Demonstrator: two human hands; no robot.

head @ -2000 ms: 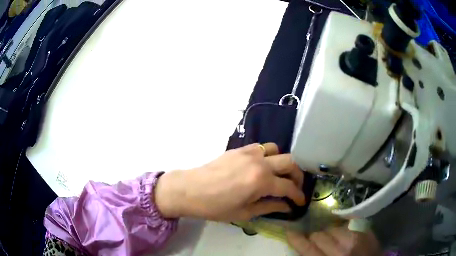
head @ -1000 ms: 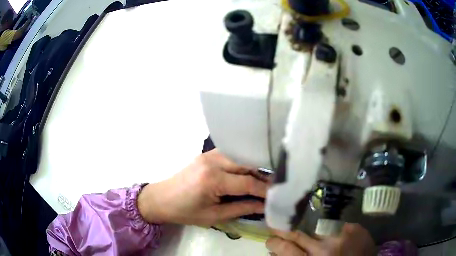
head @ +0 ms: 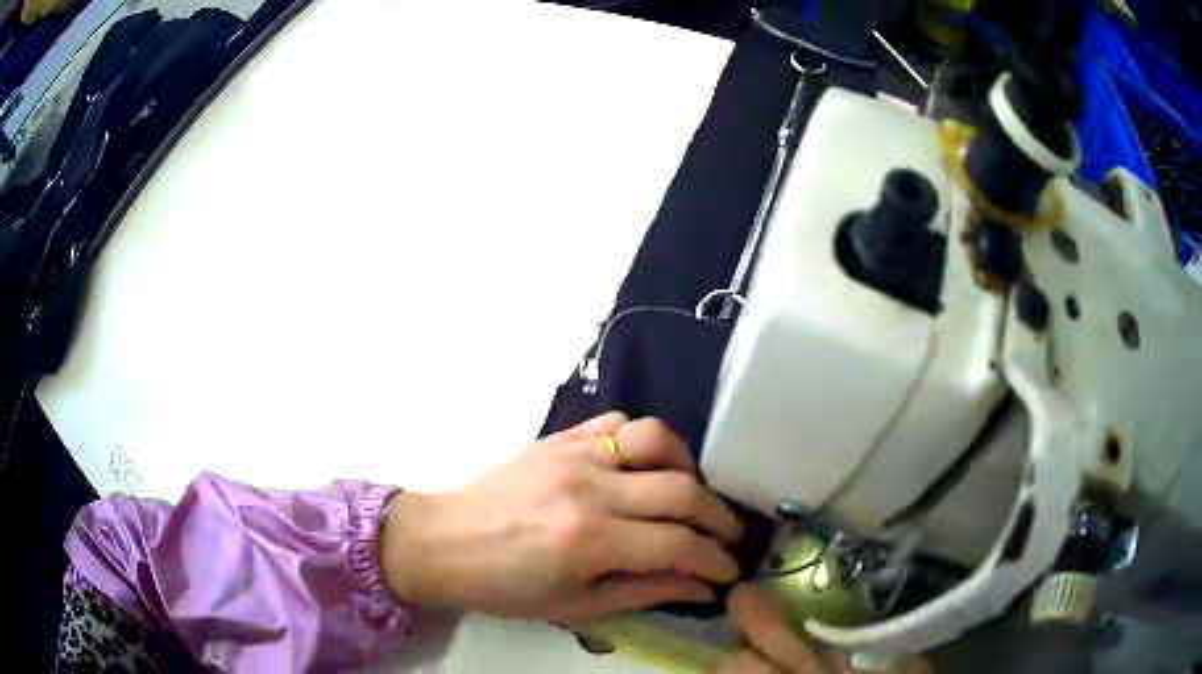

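The dark strap panel (head: 679, 217) runs from the top edge down to the needle area, left of the white sewing machine head (head: 824, 316). A silver zip (head: 761, 237) and a D-ring (head: 720, 306) show on it. The large pocket (head: 653, 369) has a curved zip edge with a zip pull (head: 589, 374). My left hand (head: 567, 527) holds the pocket end down, fingers bent on the fabric near the presser foot. My right hand (head: 778, 641) is cut off by the bottom edge, its fingers close to the fabric's lower corner; its grip is unclear. The needle is hidden.
A white tabletop (head: 382, 250) lies left of the panel. Dark stacked panels (head: 79, 198) lie along the left side. Yellow tape (head: 659, 645) is below my left hand. A white ribbed knob (head: 1062, 596) sits at the machine front. Blue material (head: 1127, 99) is behind.
The view swung close over the machine head, then back, uncovering the panel again. My left hand stays on the pocket end. My right hand now shows less, lower at the bottom edge.
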